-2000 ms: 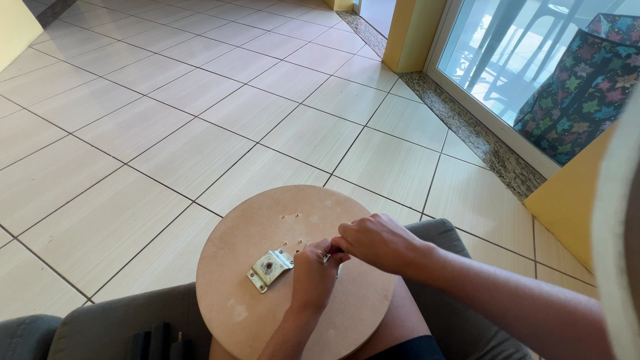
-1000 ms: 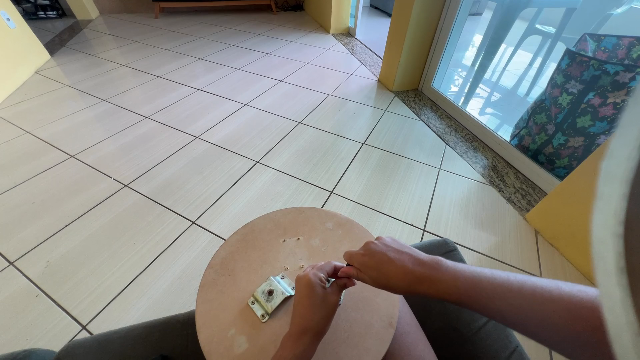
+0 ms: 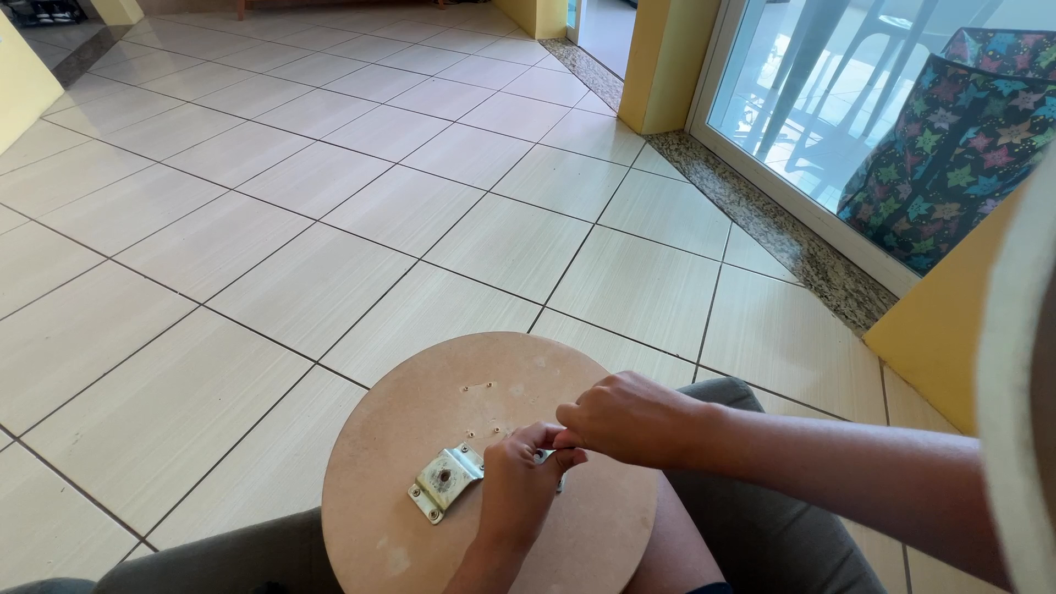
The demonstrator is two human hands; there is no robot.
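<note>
A round fiberboard disc (image 3: 388, 445) lies across my lap, with several small screw holes near its upper middle. A bent metal bracket (image 3: 446, 476) with a central hole and screws at its corners sits on it, left of my left hand. Over the disc's right half, my left hand (image 3: 528, 474) has its fingers pinched around something small that they hide. My right hand (image 3: 631, 421) is closed, its fingertips meeting those of the left. Part of a second metal piece (image 3: 562, 481) shows beneath the fingers; what the right hand grips cannot be made out.
A grey cushioned seat (image 3: 239, 553) is under and beside my legs. Pale floor tiles (image 3: 330, 239) extend ahead. At right stand a glass door (image 3: 792, 107), a granite sill (image 3: 742, 214) and a yellow wall (image 3: 932, 355). A pale curved edge (image 3: 1011, 346) fills the far right.
Both hands stay together over the right half of the disc, with little plain change. The bracket keeps its place on the disc. The view has tilted upward since the earliest frame.
</note>
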